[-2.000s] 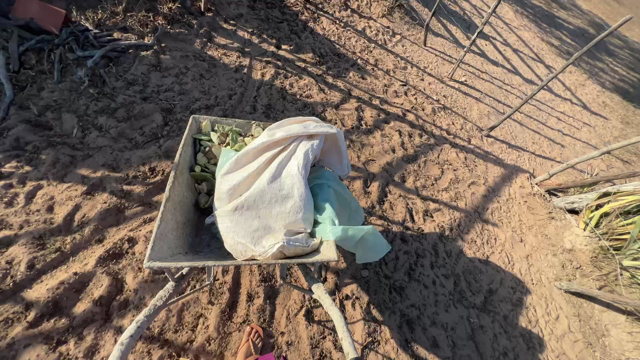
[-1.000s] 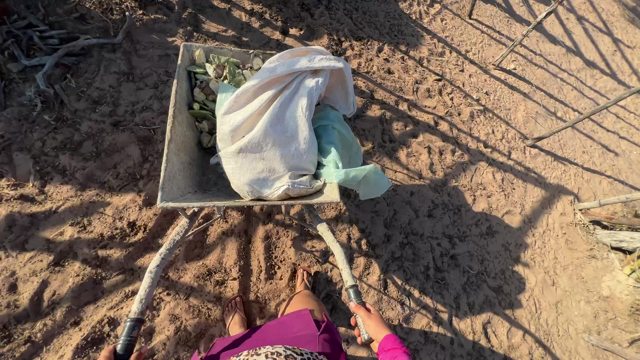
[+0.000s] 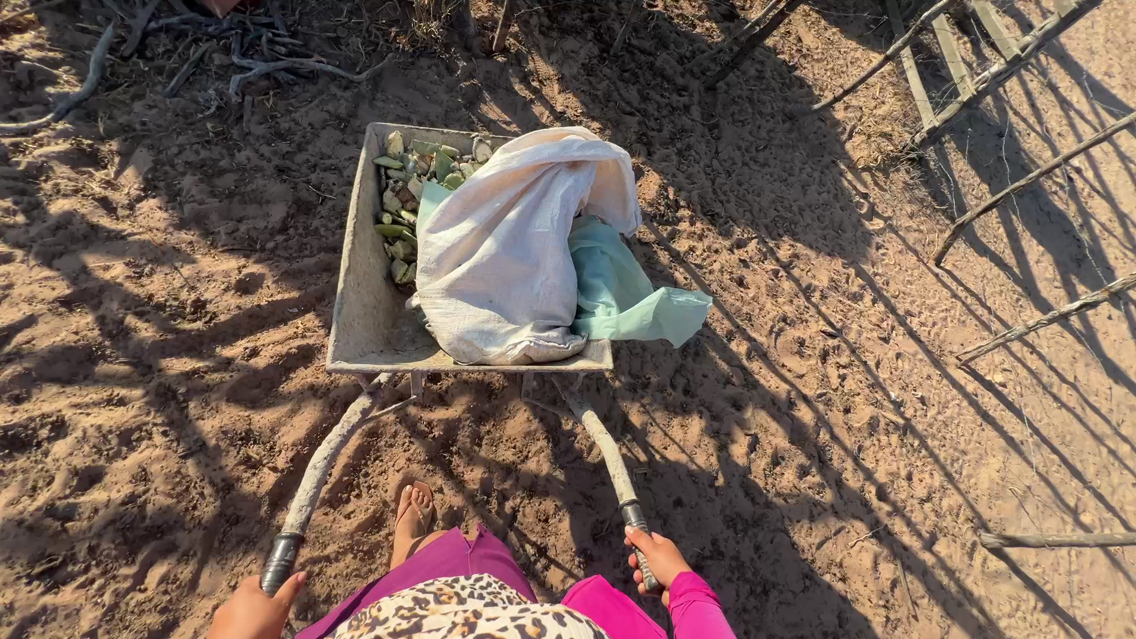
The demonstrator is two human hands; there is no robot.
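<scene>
My left hand [image 3: 256, 608] is closed around the black grip of the wheelbarrow's left handle [image 3: 311, 479], at the bottom edge of the view. Around the black grip of the right handle [image 3: 612, 448] my right hand [image 3: 655, 561] is wrapped, beside a pink sleeve. Ahead of both is the wheelbarrow's worn tray [image 3: 355, 266]. A white woven sack [image 3: 506, 257] fills much of it, and pale green plastic sheeting [image 3: 626, 284] pokes out from under the sack and hangs over the right rim. Pieces of cactus pads [image 3: 399, 213] lie along the tray's left and far sides.
Uneven, trodden sandy soil [image 3: 160, 426] surrounds the wheelbarrow. Dry branches [image 3: 293, 67] lie at the upper left. Wooden poles and wire of a fence [image 3: 1029, 186] stand at the right, with a ladder-like wooden frame [image 3: 985, 80] at the upper right. My sandalled foot [image 3: 413, 515] shows behind the tray.
Neither hand shows in the oldest frame; one second ago both were at the handles, as now. The wheelbarrow has moved over the ground, and more of the fence shows.
</scene>
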